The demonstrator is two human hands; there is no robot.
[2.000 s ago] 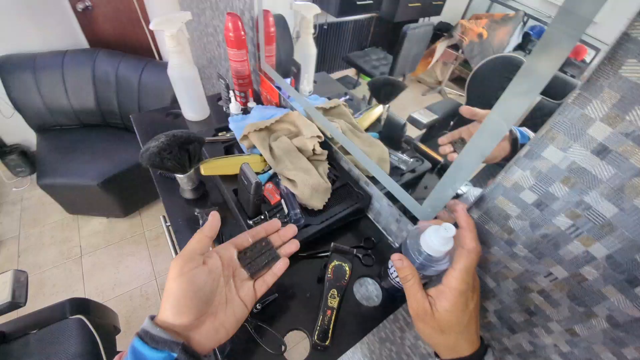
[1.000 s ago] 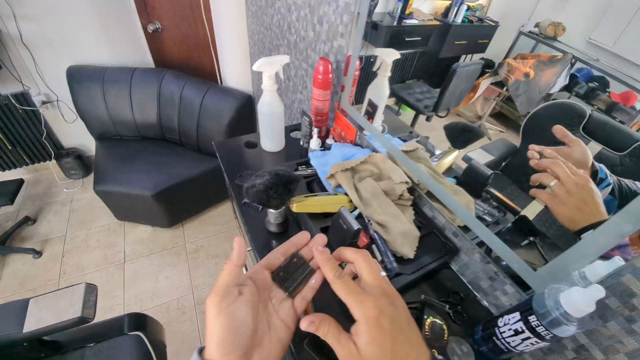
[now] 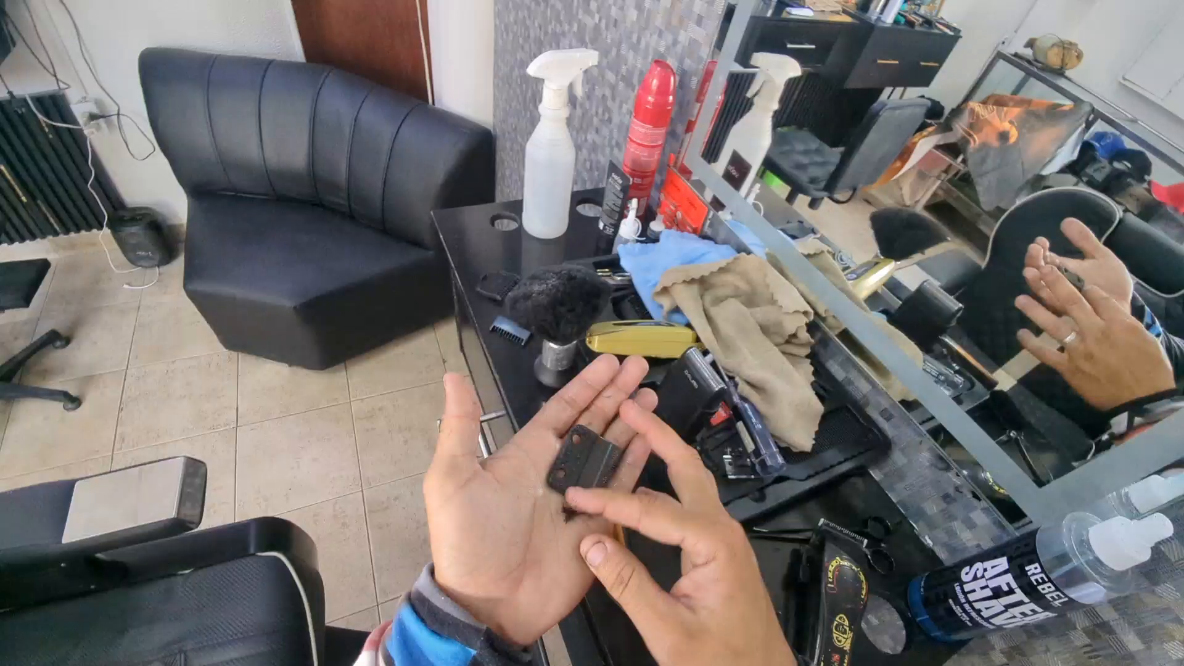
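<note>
My left hand (image 3: 527, 518) is palm up with its fingers spread, and a small dark clipper blade (image 3: 585, 460) with holes lies on it. Fingertips of my right hand (image 3: 689, 546) touch the blade's lower edge; some dark hair clings just below it. Beyond my hands stand a black neck duster brush (image 3: 557, 314) and a gold hair clipper (image 3: 640, 339). A black decorated hair clipper (image 3: 832, 592) lies at lower right, beside scissors (image 3: 877, 544) and an aftershave bottle (image 3: 1027, 578).
The black counter (image 3: 476, 245) holds a white spray bottle (image 3: 549, 153), a red spray can (image 3: 649, 129), a beige cloth (image 3: 749, 342) and a blue comb (image 3: 510, 330). A mirror frame (image 3: 888, 342) runs along the right. A black sofa (image 3: 305, 203) and a barber chair (image 3: 166, 573) are on the left.
Two seconds ago my right hand was at the aftershave bottle; now it is at the blade on my left palm. The view has swung toward the sofa.
</note>
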